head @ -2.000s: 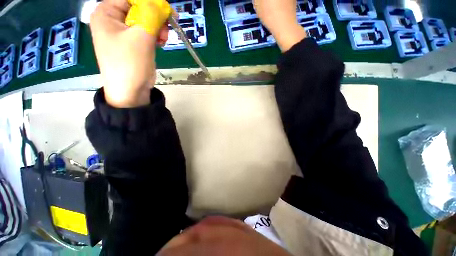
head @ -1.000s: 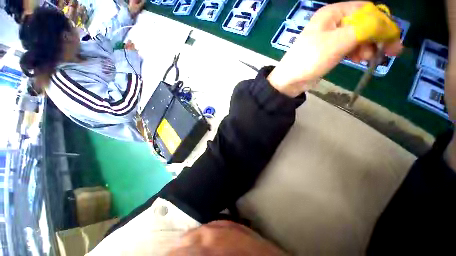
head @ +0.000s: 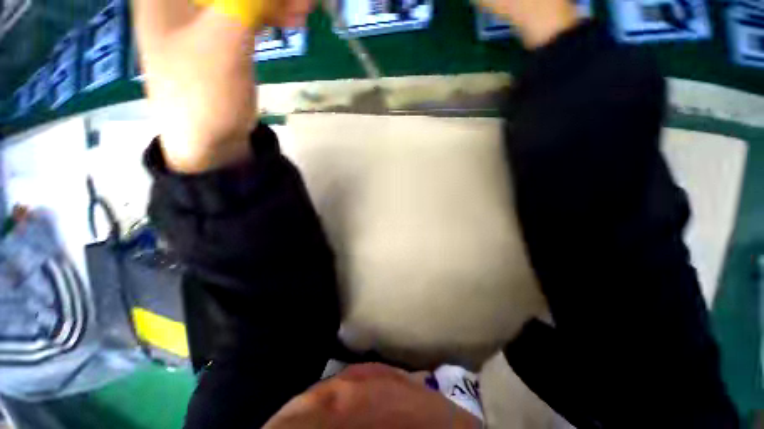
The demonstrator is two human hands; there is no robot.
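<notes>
My left hand (head: 209, 75) is at the top left over the belt, cut off by the top edge, with yellow finger cots (head: 239, 8). It holds a thin grey metal tool (head: 356, 46) that points down and right to the belt's edge. My right hand (head: 532, 17) is at the top, right of centre, mostly cut off and blurred; its fingers and anything in them are hidden. Light-blue plastic cases (head: 385, 15) with black and white parts lie on the green belt around both hands.
A beige work sheet (head: 419, 226) lies below the belt's worn pale edge (head: 452, 94). At left stands a black box (head: 155, 293) with a yellow label, dark open-handled pliers (head: 102, 216) behind it. A person's grey striped sleeve (head: 42, 306) is at far left.
The view swung left and then back to the bench. The other person now shows only at the left edge. My right hand is partly in view again; my left still holds the tool.
</notes>
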